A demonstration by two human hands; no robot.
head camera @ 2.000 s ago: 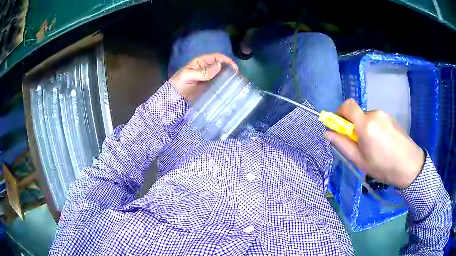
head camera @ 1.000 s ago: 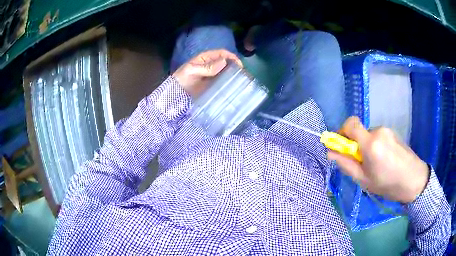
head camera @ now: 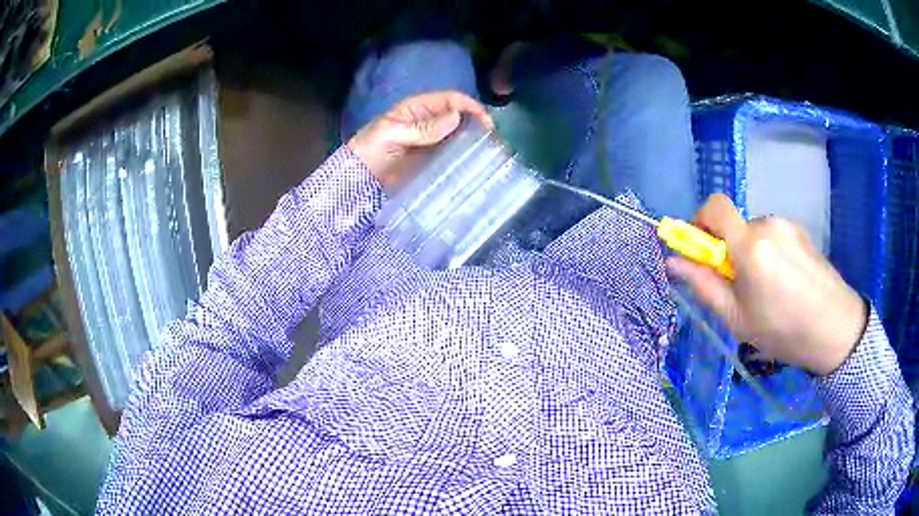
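My left hand [head camera: 418,131] grips a stack of nested clear blisters [head camera: 466,197] by its upper left end, above my lap. The stack is clear-grey, ribbed and tilted; its far fingers are partly hidden behind it. My right hand [head camera: 771,287] is closed around the yellow handle of a screwdriver [head camera: 693,245]. The thin metal shank points left, and its tip is at the right edge of the stack. Whether the tip touches the blisters is hard to tell.
An open brown carton [head camera: 69,257] holding long blister stacks stands at the left. A blue plastic crate [head camera: 771,435] with a pale liner [head camera: 786,181] stands at the right; small dark parts show inside it. A green bench edge [head camera: 131,38] crosses the top left.
The screwdriver tip dropped toward the stack's lower right side, then rose back to its right edge. My right hand moved down and up with it. My left hand and the stack shifted slightly.
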